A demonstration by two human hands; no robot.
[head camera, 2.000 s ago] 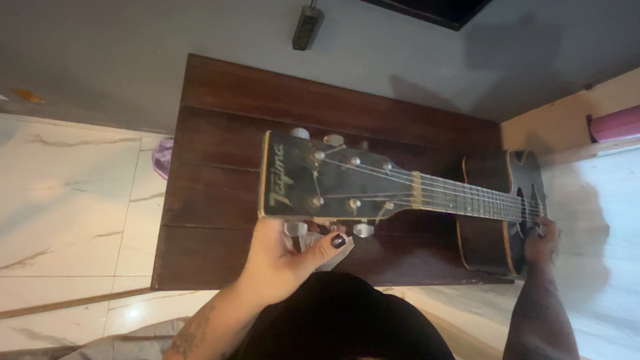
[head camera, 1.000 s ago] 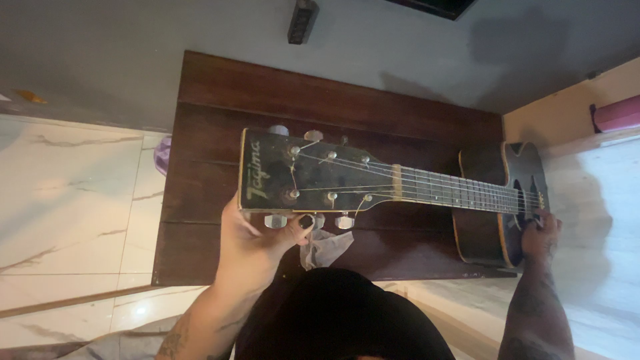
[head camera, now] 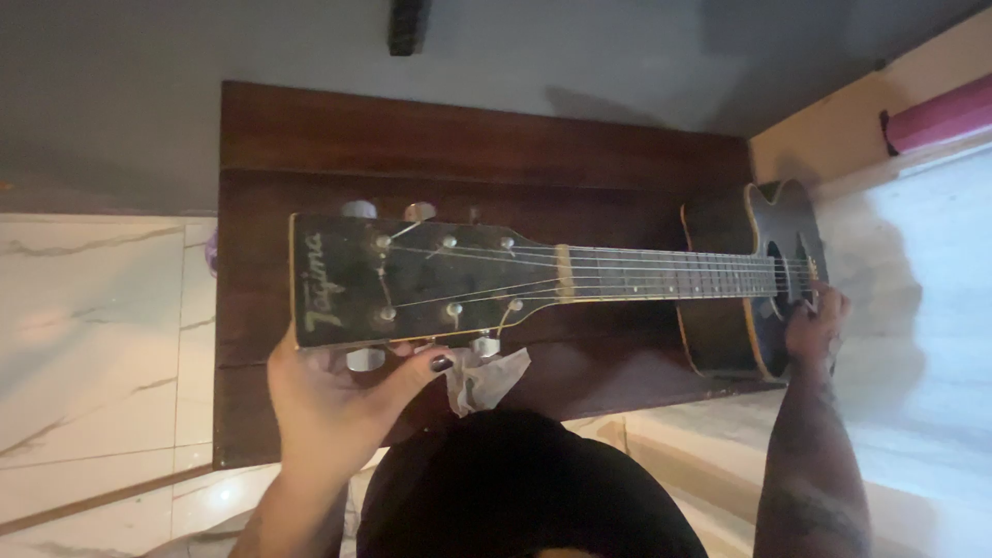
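Note:
A dark acoustic guitar (head camera: pixel 721 310) lies lengthwise over a dark wooden table, its headstock (head camera: pixel 418 271) toward the left and nearer the camera. My left hand (head camera: pixel 349 387) is at the headstock's lower left corner, with the thumb and fingers around a tuning peg on the lower side. Some fingers are hidden beneath the headstock. My right hand (head camera: pixel 818 318) reaches to the guitar's body, its fingers at the strings between sound hole and bridge. Six strings run over the pale nut (head camera: pixel 565 273) to the tuning posts. A crumpled whitish piece of thin material (head camera: pixel 484 380) is just below the pegs.
The dark wooden table (head camera: pixel 449 132) stands against a grey wall, with a dark object (head camera: pixel 408 27) on that wall. A pink rolled item (head camera: pixel 942 116) is at the right. A round black shape (head camera: pixel 527 496) fills the lower middle. White tiled floor (head camera: pixel 85 333) shows at the left.
My left hand's thumb has moved from beside the rightmost lower peg leftward along the headstock's lower side. The whitish material shows more fully than two seconds ago. My right hand stays by the bridge.

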